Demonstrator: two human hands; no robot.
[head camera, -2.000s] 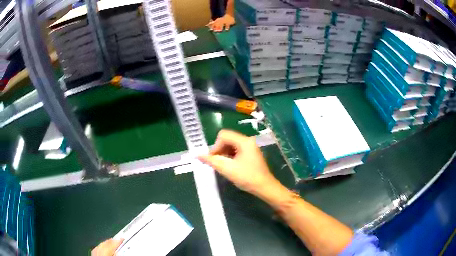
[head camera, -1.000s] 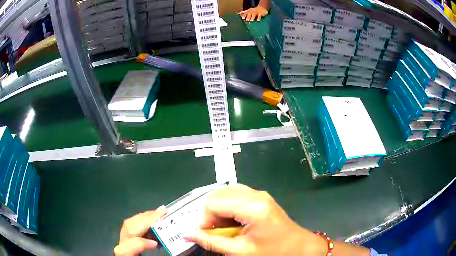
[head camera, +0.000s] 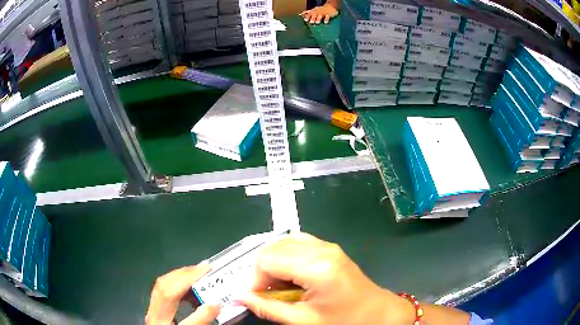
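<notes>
A product box (head camera: 219, 276) lies tilted at the bottom centre, its printed white end facing up. My left hand (head camera: 175, 295) holds its left side, with fingertips at the printed end. My right hand (head camera: 305, 279) is over the box, fingertips pressed on the printed end near small black print. A yellow-brown object (head camera: 285, 295) is held in my right hand, mostly hidden by the fingers. The label strip (head camera: 267, 95) hangs down the middle, with barcodes above and a plain lower part that ends behind the box and my right hand. Tape pieces (head camera: 257, 190) cross it.
Another box (head camera: 230, 124) lies behind the bench rail (head camera: 216, 180). A rack upright (head camera: 102, 95) stands left. Stacked boxes stand at right (head camera: 381, 63) and left (head camera: 25, 235). Two boxes (head camera: 445, 155) lie at right. A dark rod (head camera: 311, 109) has orange ends. Another person's hand (head camera: 321, 13) rests at the back.
My hands came together on the box, the right leaving the strip. Over the last second, the box behind the rail moved right towards the strip and my left fingertips shifted onto the printed end.
</notes>
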